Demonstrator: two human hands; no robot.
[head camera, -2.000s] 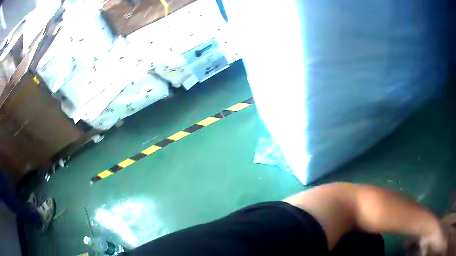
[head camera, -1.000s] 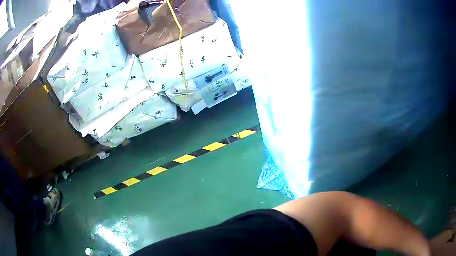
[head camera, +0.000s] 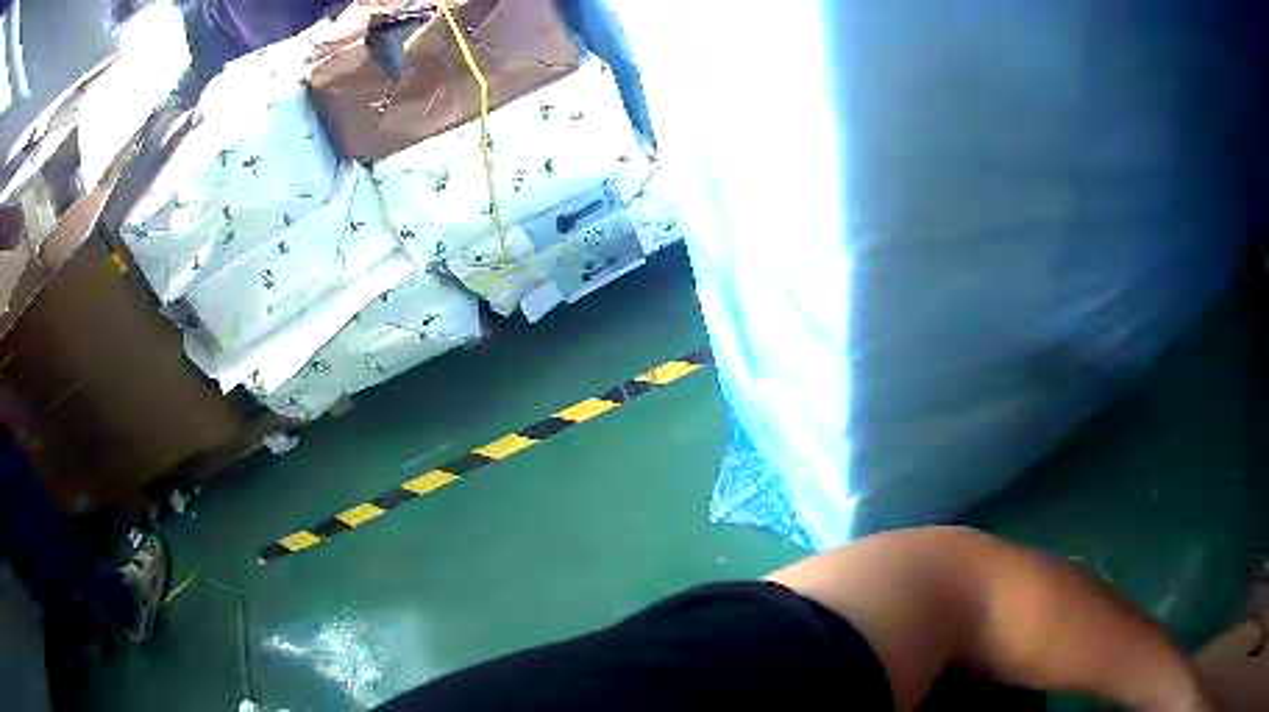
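Observation:
My left arm reaches from the black sleeve at the bottom centre toward the bottom right corner. My left hand (head camera: 1180, 696) is cut off by the bottom edge, so its fingers and anything in it are hidden. A brown piece that looks like cardboard (head camera: 1239, 665) shows at the bottom right corner, beside the hand. My right hand is out of the picture.
A large load wrapped in blue plastic (head camera: 1002, 251) stands on the right. White printed packages (head camera: 265, 237), a brown bundle (head camera: 445, 84) and a large open carton (head camera: 125, 376) are at upper left. Yellow-black tape (head camera: 501, 448) crosses the green floor. A person's shoe (head camera: 144, 587) shows at left.
The view has shifted, so the packages and floor tape sit lower than two seconds ago. My left hand, partly visible then, is now mostly past the bottom edge.

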